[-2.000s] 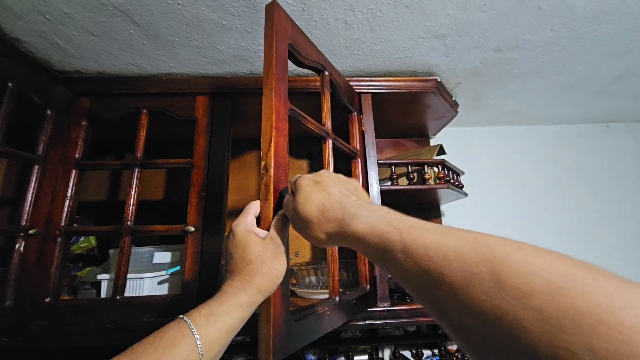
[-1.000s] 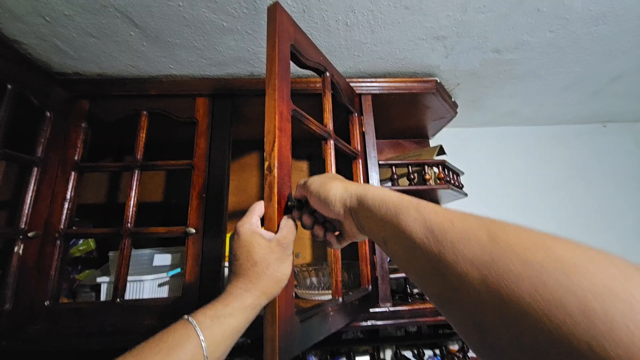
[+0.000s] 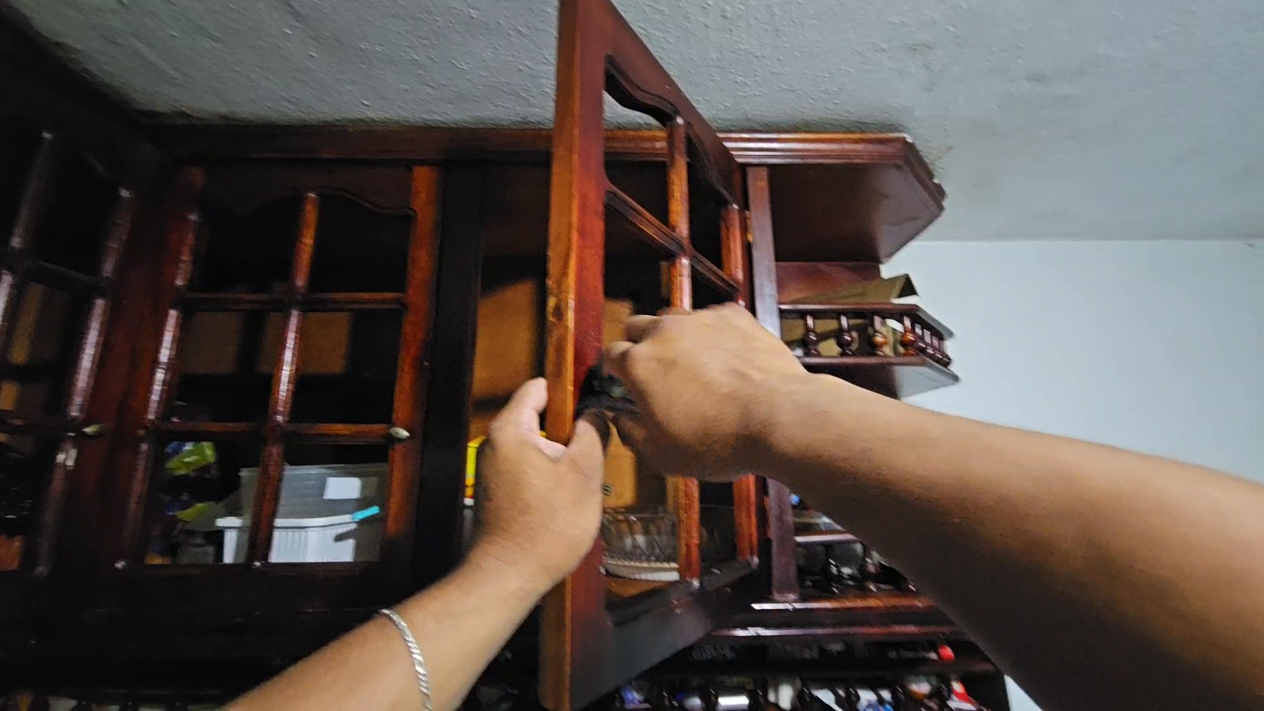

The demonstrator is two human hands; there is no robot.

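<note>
A reddish-brown wooden cabinet door (image 3: 577, 247) with paned openings stands swung outward. My left hand (image 3: 545, 484) grips the door's edge, thumb on the near side and fingers by its front face. My right hand (image 3: 706, 390) is closed around a small dark object (image 3: 604, 393), pressed to the door's stile just above my left fingertips. Most of that object is hidden by my right fingers, so its kind cannot be told. A silver chain bracelet (image 3: 410, 647) is on my left wrist.
Behind the door, a glass bowl (image 3: 640, 543) sits on the cabinet shelf. Closed paned doors (image 3: 286, 365) with small knobs stand at left, a white plastic bin (image 3: 306, 528) behind one. A corner shelf with turned spindles (image 3: 874, 336) is at right, under the textured ceiling (image 3: 395, 59).
My right hand has shifted and turned a little at the door's stile, still around the dark object. My left hand stays on the door's edge.
</note>
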